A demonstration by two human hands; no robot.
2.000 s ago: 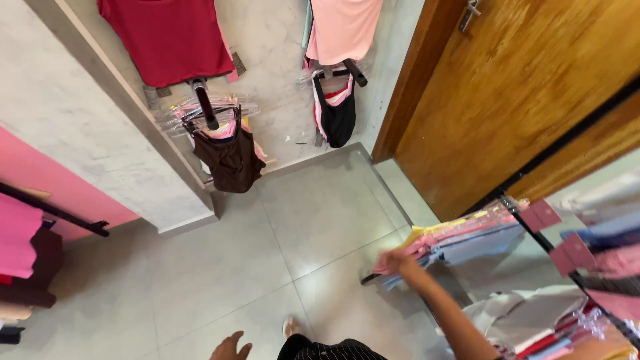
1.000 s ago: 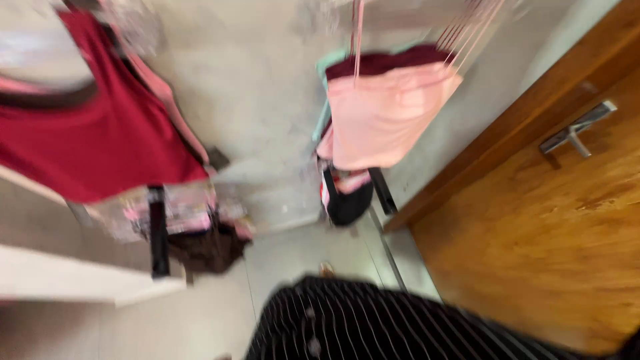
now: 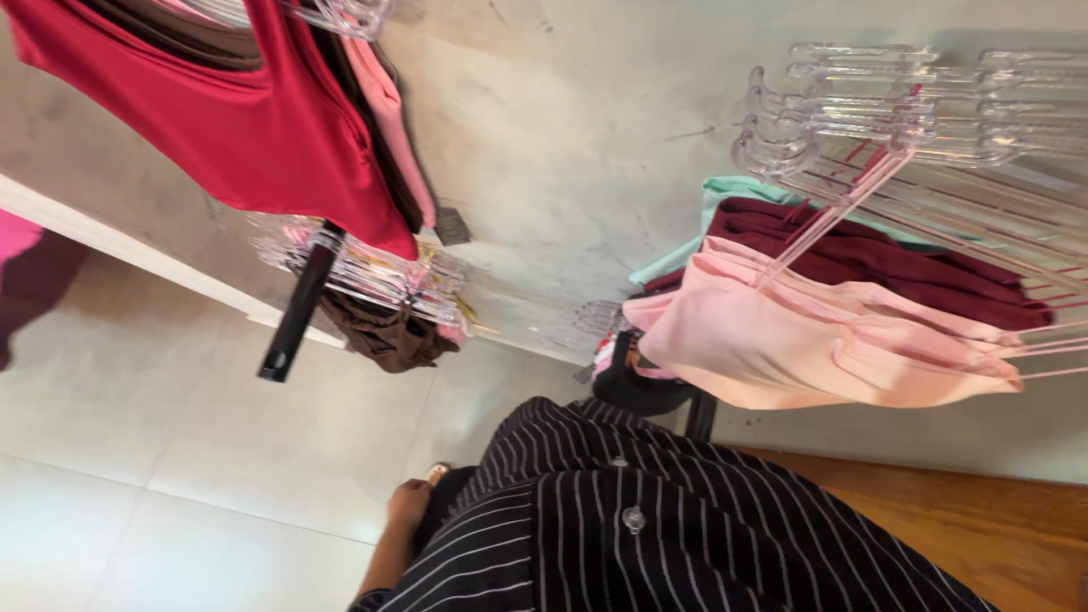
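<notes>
My left hand (image 3: 410,503) hangs low beside my black striped shirt, near my dark trousers; its fingers are mostly hidden, and nothing is seen in it. My right hand is out of view. Ahead on the right, pale pink tops (image 3: 765,331) hang by thin straps from clear plastic hangers (image 3: 858,115), in front of maroon (image 3: 867,255) and mint green garments (image 3: 722,200). At the upper left hangs a red top (image 3: 255,127), with brown and pink ones behind it. Below it are a dark brown garment (image 3: 387,336) and more clear hangers.
A black metal display arm (image 3: 299,310) juts out below the red top. A black garment (image 3: 637,387) hangs low near the wall (image 3: 544,153). Brown wood (image 3: 960,510) shows at the lower right, and grey floor tiles (image 3: 212,425) at the lower left.
The view has swung round and come nearer to the wall garments. My right hand, earlier at the pink and blue clothes on a rack, has left view. The wooden door's handle is out of view.
</notes>
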